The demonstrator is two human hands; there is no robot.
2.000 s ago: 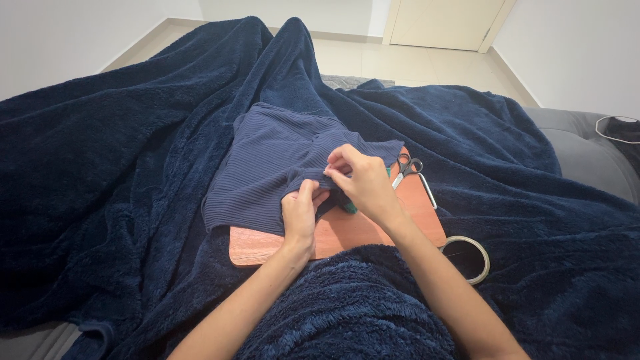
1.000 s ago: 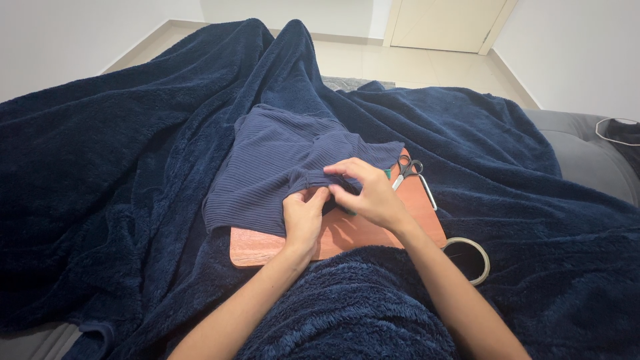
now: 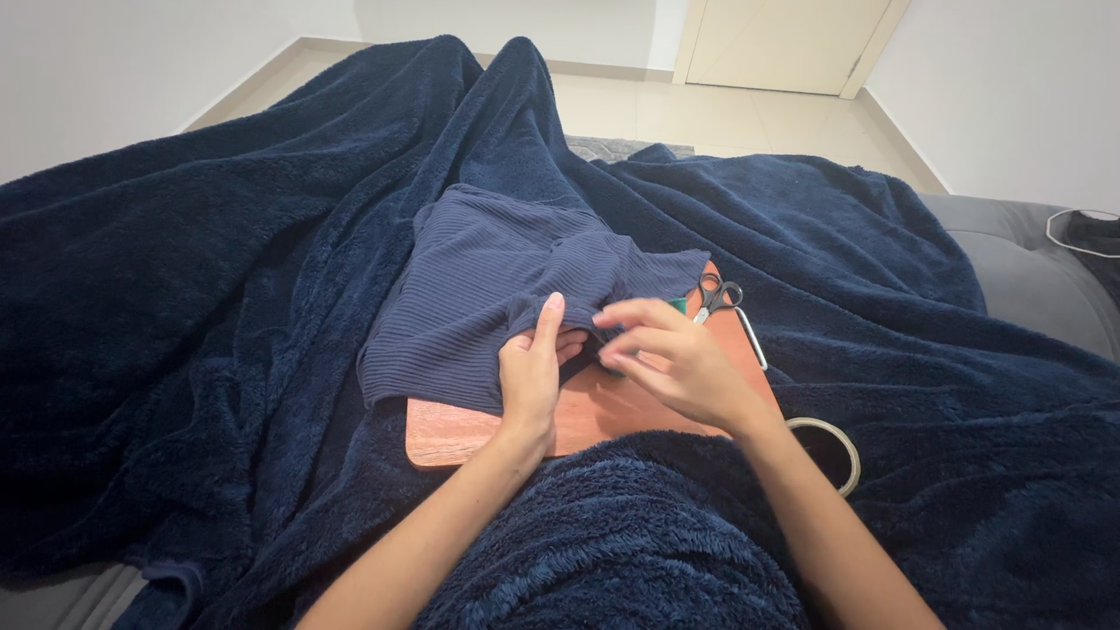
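Note:
A ribbed navy-blue cloth garment [image 3: 472, 289] lies over a reddish wooden board [image 3: 455, 433] on the lap. My left hand [image 3: 538, 363] grips the garment's near edge, with the thumb on top and the fingers beneath. Just to the right, my right hand [image 3: 669, 359] hovers over the board with its fingers curled; whether a needle or thread is between them cannot be seen. Something green [image 3: 676, 305] shows partly behind that hand. Scissors with black handles [image 3: 720, 293] rest at the board's far right corner, their blades partly hidden.
A roll of tape [image 3: 844, 446] lies beside the board's near right corner. A metal handle [image 3: 752, 339] runs along the board's right edge. A dark blue plush blanket [image 3: 219, 306] covers the legs and the grey sofa [image 3: 1032, 254]. A cable [image 3: 1063, 232] is at the far right.
My right hand has come away from the garment edge, a little toward the right and nearer. My left thumb now points up along the cloth, where both hands were together before.

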